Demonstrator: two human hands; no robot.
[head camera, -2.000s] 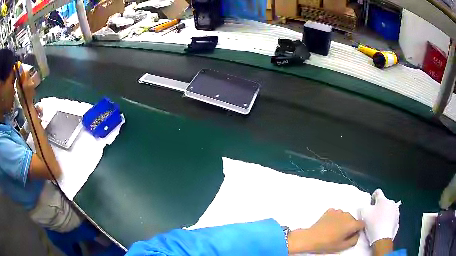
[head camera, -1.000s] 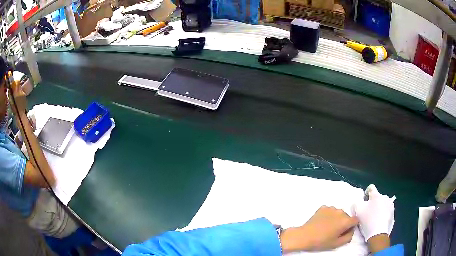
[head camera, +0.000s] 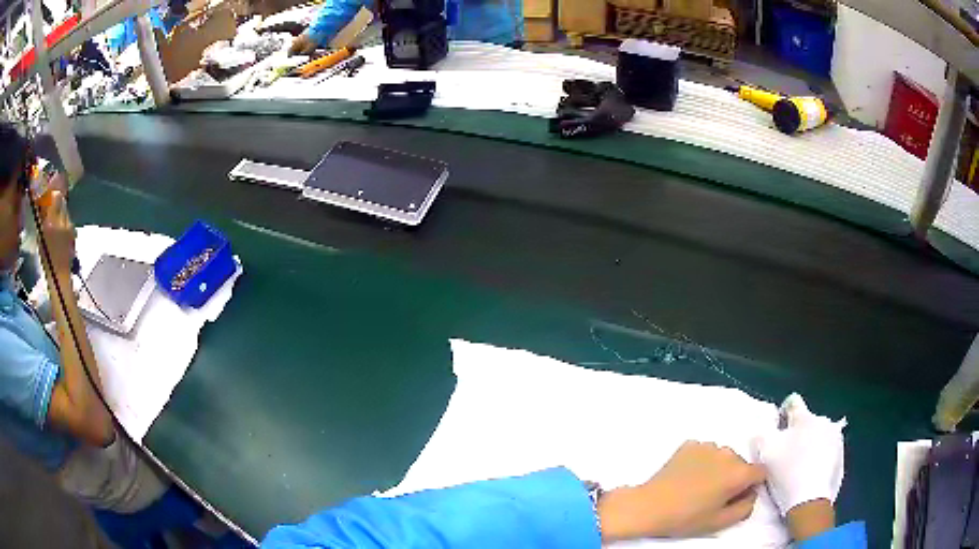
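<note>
My left hand (head camera: 687, 491), bare with a blue sleeve, lies over the white cloth (head camera: 558, 407). Its fingers are curled and its fingertips touch the side of my gloved right hand; whether they pinch anything is hidden. My right hand (head camera: 803, 459), in a white knit glove, is at the right edge of the cloth with fingers bent. A small greyish spot shows at its fingertips, too small to name. Loose threads (head camera: 671, 352) lie on the green surface beyond the cloth, one running toward the glove.
A lamp housing (head camera: 376, 180) with a dark top lies on the black conveyor belt (head camera: 558, 209). Dark cover plates (head camera: 945, 499) are stacked at right, cut off. At left a person (head camera: 54, 354) sits by a blue parts bin (head camera: 195, 266). A post (head camera: 945, 182) stands at right.
The lamp housing has moved left along the belt. The neighbour's hand and orange tool have shifted. A blue-sleeved arm has appeared at the far shelf. My hands hold almost the same pose.
</note>
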